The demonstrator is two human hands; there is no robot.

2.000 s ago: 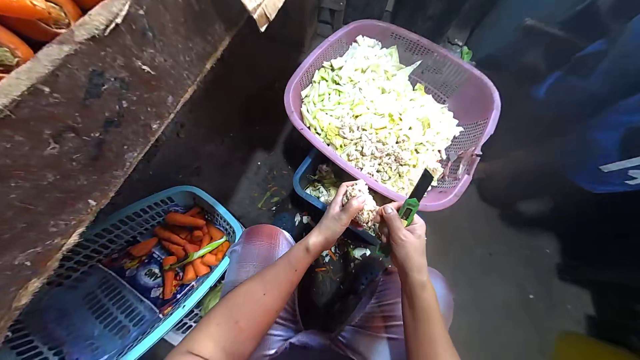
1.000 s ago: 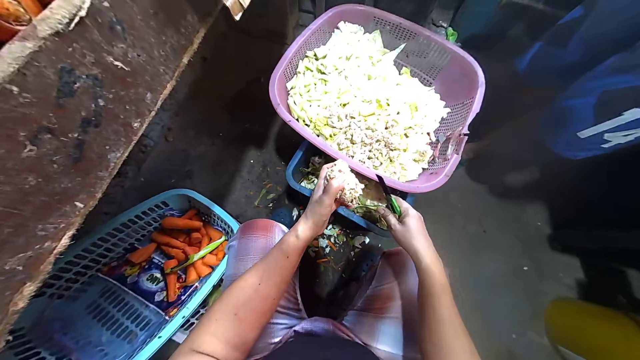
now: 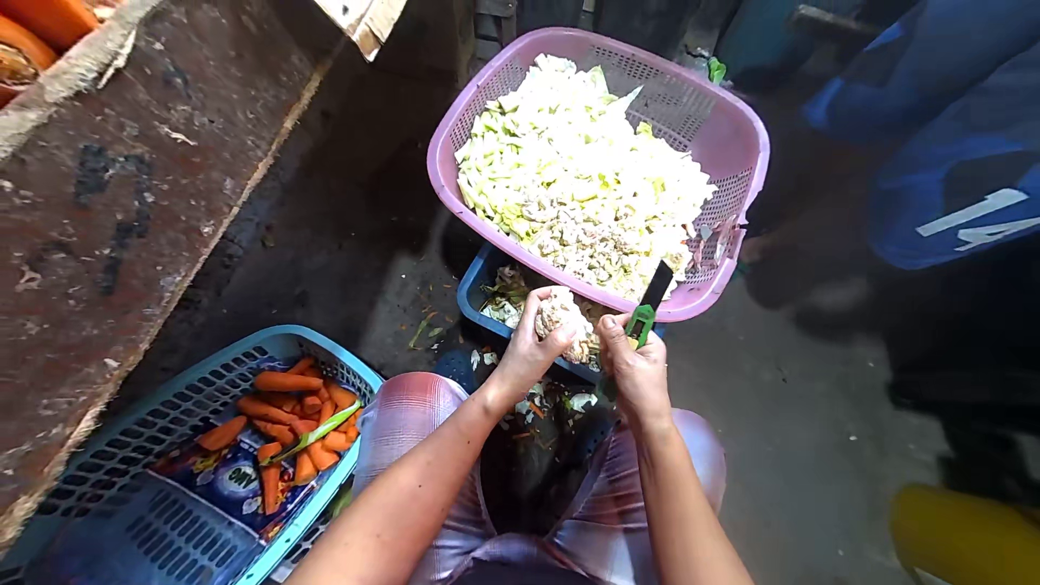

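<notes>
My left hand holds a piece of cauliflower near the front rim of a pink plastic basket. In my right hand is a green utility knife, its dark blade pointing up and away from me, just right of the cauliflower. Chopped pale green and whitish vegetables fill much of the pink basket. Partly hidden under it is a blue plastic container with leafy scraps and vegetable pieces.
At the lower left, a light blue basket holds carrot pieces and a printed plastic packet. A worn wooden board rises at the left, with carrots behind it. Vegetable scraps lie between my feet. A yellow object is at the lower right.
The knife blade, angled up and left over the container one second ago, now points up and right. Both hands remain close together, the left still holding the cauliflower.
</notes>
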